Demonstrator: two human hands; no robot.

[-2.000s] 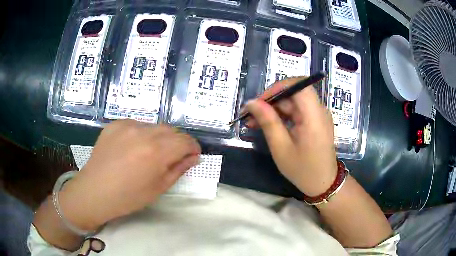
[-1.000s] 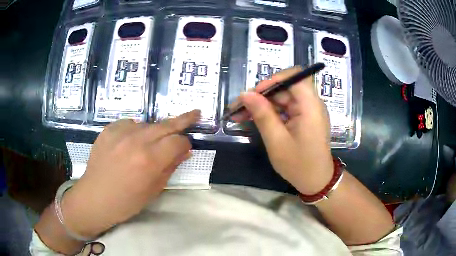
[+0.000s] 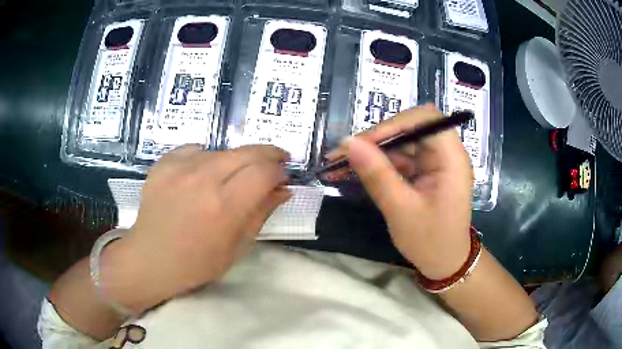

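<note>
My right hand [image 3: 426,184] holds the black tweezers [image 3: 423,133] like a pen. Their tip points down and left, close to the fingertips of my left hand [image 3: 211,211]. My left hand is over the white label sheet [image 3: 293,213], with thumb and fingertips near the sheet's upper edge; whether they grip it is hard to tell from the blur. The label sheet lies along the near edge of the clear blister tray [image 3: 102,162]. White packages with dark ovals, such as the middle one [image 3: 283,92], lie in the tray pockets. No small label shows clearly.
A white desk fan [image 3: 600,75] with a round base [image 3: 543,82] stands at the right on the dark green bench [image 3: 525,225]. A small red and black trinket [image 3: 578,178] is below it. More packages show in the tray's far row. A cable runs down the right side.
My left index finger, stretched onto the middle package a second ago, is drawn back beside the thumb. The label sheet has shifted right and up, nearer the tray. The tweezers remain in my right hand.
</note>
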